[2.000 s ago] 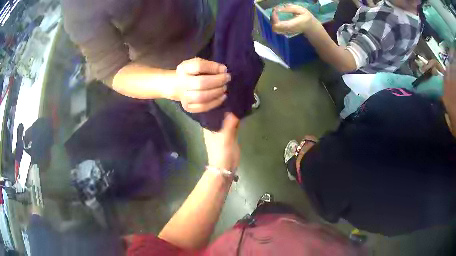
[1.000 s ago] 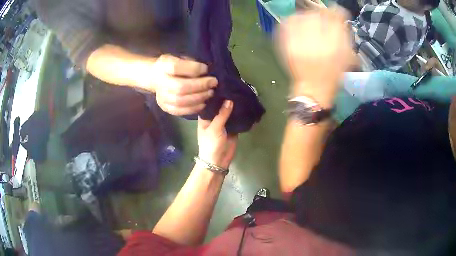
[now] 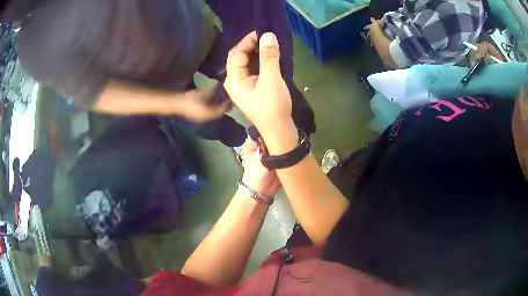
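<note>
A dark purple garment (image 3: 249, 17) hangs at the upper middle, between another person and me. My left hand (image 3: 255, 156), with a thin bracelet, is at its lower edge and appears to pinch the cloth; its fingers are largely hidden behind my right wrist. My right hand (image 3: 257, 81), with a dark watch, is raised in front of the garment. Its fingers are half curled, with the thumb apart, and no cloth shows between them. The other person's blurred hand (image 3: 205, 107) is at the garment's left side.
A person in black with pink lettering (image 3: 428, 191) is close at right. Beyond are a blue crate (image 3: 324, 40), teal cloth (image 3: 428, 81) and a person in a checked shirt (image 3: 434, 29). A dark purple pile (image 3: 133, 173) with a clear packet (image 3: 101, 211) is at left, over green floor (image 3: 336, 110).
My right hand came up from the right and moved left to the garment, crossing over my left wrist. The other person's hand shifted slightly left and its grip looks looser.
</note>
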